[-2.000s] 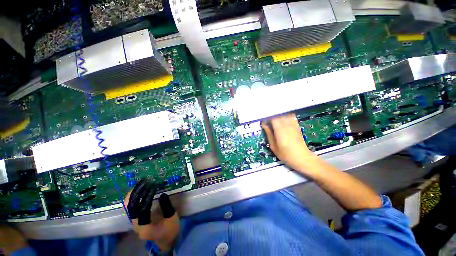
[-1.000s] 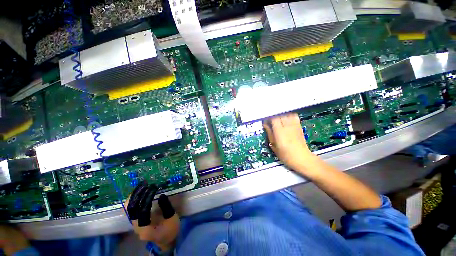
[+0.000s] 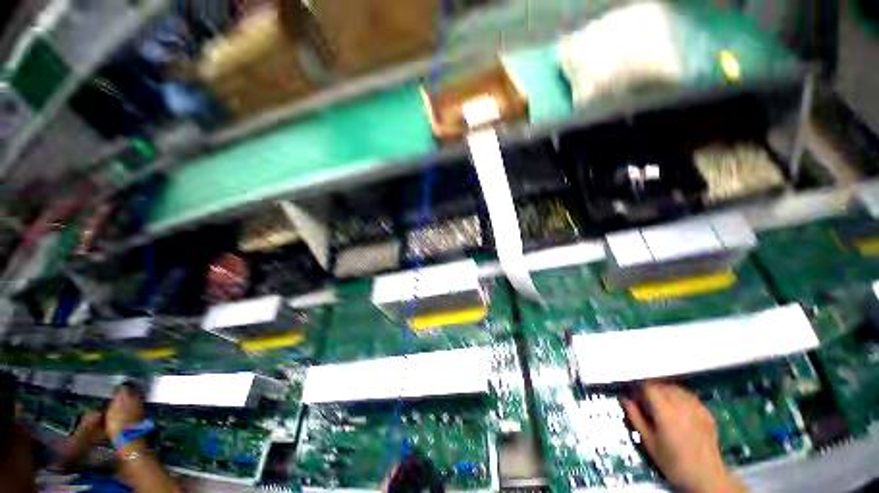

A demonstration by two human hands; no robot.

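A green circuit board (image 3: 569,443) lies in front of me, with a long silver-white heatsink (image 3: 696,344) across its middle. My right hand (image 3: 675,428) is at the near edge of that heatsink, fingers bent down at the board; its fingertips are hidden, so I cannot tell whether it holds anything. My left hand (image 3: 414,477), with black finger covers, is blurred and mostly cut off by the bottom edge. A finned heatsink (image 3: 679,252) stands on a yellow strip (image 3: 684,286) at the board's far side.
More boards run to both sides. A white strip (image 3: 498,197) hangs from a small cardboard box (image 3: 475,96) on the green-topped shelf (image 3: 318,159), beside a whitish bundle (image 3: 622,56). Parts bins (image 3: 443,238) sit under the shelf. Another person's hand (image 3: 123,409) with a blue wristband is at the left.
The view has tilted up, bringing the shelf and bins into sight. My left hand is now mostly out of the picture. My right hand remains beside the long heatsink.
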